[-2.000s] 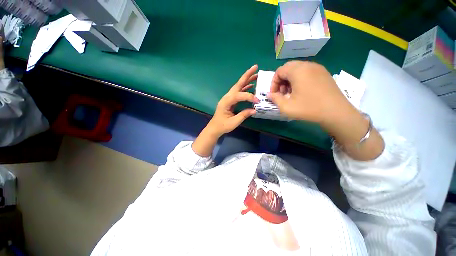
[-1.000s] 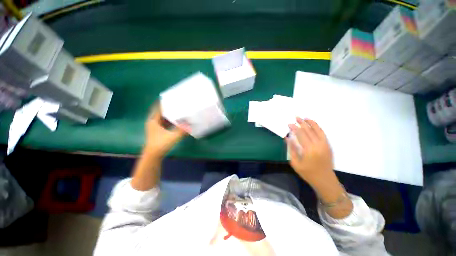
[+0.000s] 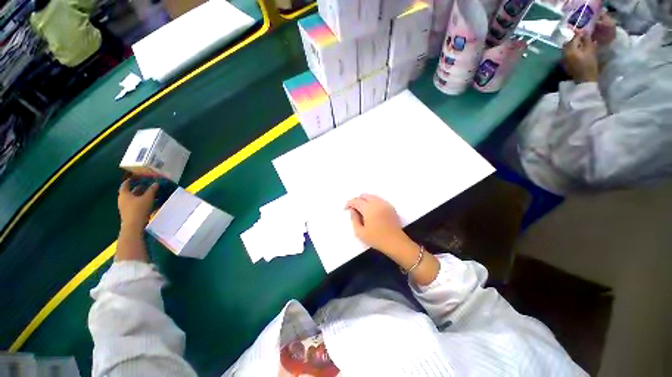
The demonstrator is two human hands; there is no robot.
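A white carton with black print (image 3: 156, 153) is on the green bench beyond the yellow line. My left hand (image 3: 138, 208) is at its near edge, with fingertips partly hidden; whether it grips the carton is unclear. A second white box (image 3: 190, 223), open with a flap across its top, stands just right of my left hand. My right hand (image 3: 377, 223) is over the near part of the white foam sheet (image 3: 390, 158), fingers curled. No object shows in it, but its palm side is hidden. White leaflets (image 3: 276, 232) lie between the open box and the sheet.
Colour-edged boxes (image 3: 343, 70) are stacked behind the sheet. Pink patterned rolls (image 3: 460, 55) stand to their right. Another person's hands (image 3: 582, 55) hold a clear item at upper right. Another white sheet (image 3: 193, 37) and a person in yellow-green (image 3: 66, 33) are at upper left.
The view has turned right. My left hand has moved the white carton forward past the open box, to beyond the yellow line. My right hand has moved from the leaflets onto the foam sheet.
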